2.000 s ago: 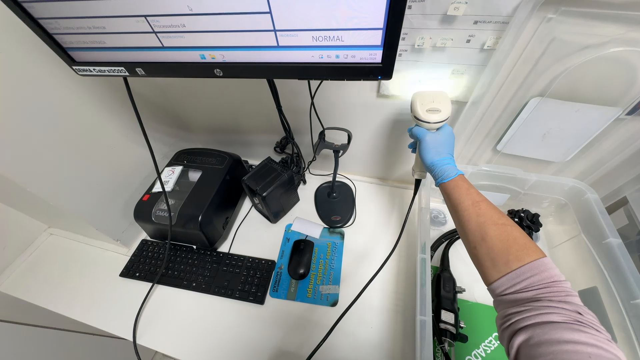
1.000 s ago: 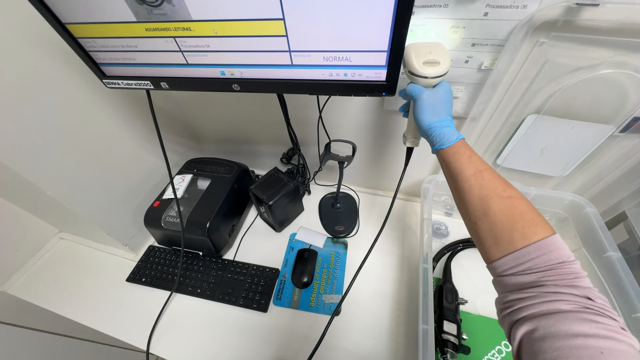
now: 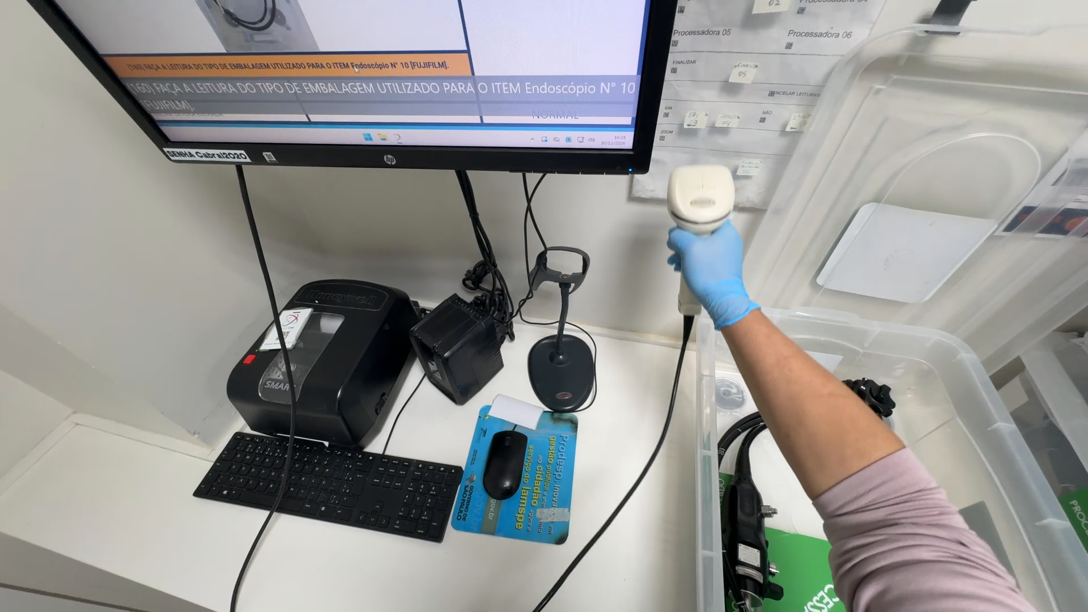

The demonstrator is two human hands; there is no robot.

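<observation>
My right hand (image 3: 712, 270), in a blue disposable glove, grips the handle of a cream handheld barcode scanner (image 3: 700, 197). The scanner is upright before the wall, just below a sheet with printed codes (image 3: 739, 93), and its black cable hangs down to the worktop. A computer monitor (image 3: 389, 160) showing text is at the upper left. The scanner's black stand (image 3: 561, 370) is unoccupied on the worktop. Below my forearm, a black endoscope (image 3: 748, 535) lies in a clear plastic bin (image 3: 960, 357). My left hand is out of view.
A black label printer (image 3: 323, 365), a black keyboard (image 3: 331, 484) and a small black box-shaped device (image 3: 457, 348) stand on the left of the worktop. A black mouse (image 3: 505, 464) rests on a blue mouse pad (image 3: 552, 501). The bin's clear lid (image 3: 943, 153) leans at the right.
My right hand has lowered the scanner from higher on the wall sheet, where it was one second ago. The text banner on the monitor has changed from yellow to orange.
</observation>
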